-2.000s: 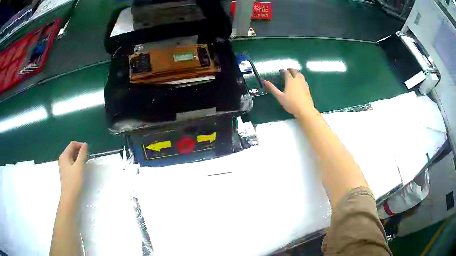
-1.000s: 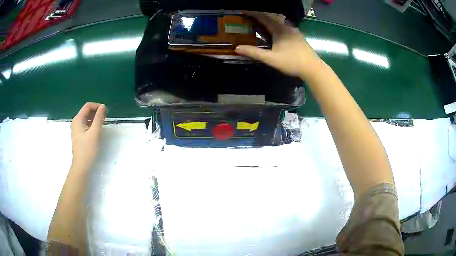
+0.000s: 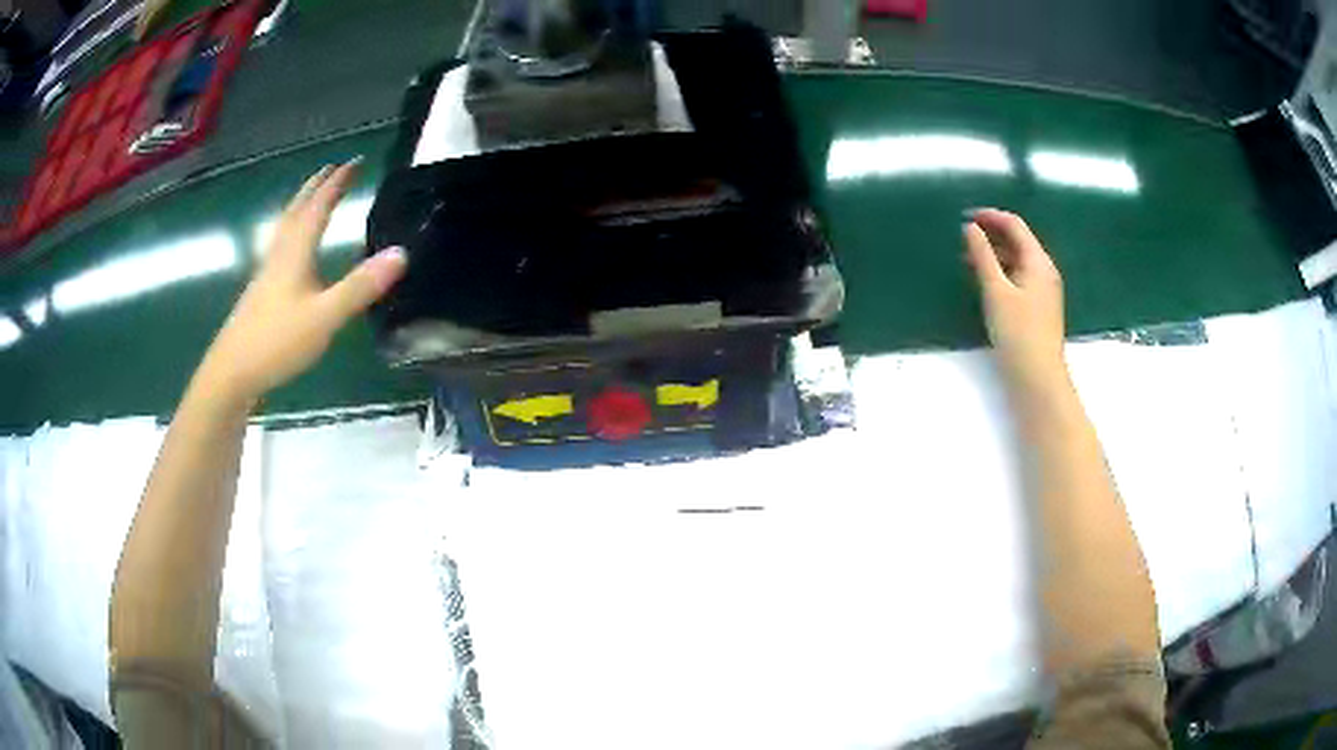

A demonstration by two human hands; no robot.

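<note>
The pressing machine (image 3: 587, 271) stands in front of me, its black top blurred. The orange fixture and the phone frame do not show; the upper press head (image 3: 565, 95) and the black cover hide that area. On the front panel (image 3: 755, 403) a red emergency stop button (image 3: 619, 413) sits between two yellow arrows. My left hand (image 3: 304, 301) is at the machine's left side, empty, thumb and fingers apart, the thumb near the black edge. My right hand (image 3: 1016, 286) is over the green belt right of the machine, empty, fingers curled and the thumb a little apart.
The green conveyor belt (image 3: 909, 220) runs behind and to both sides of the machine. A red parts tray (image 3: 88, 154) lies beyond it at the upper left. White film-covered bench (image 3: 733, 615) spans the near side. A dark machine part stands at the far right edge.
My right hand has let go of the phone frame at the fixture and moved right, over the belt. My left hand has moved up and opened. The fixture has gone out of sight under the press.
</note>
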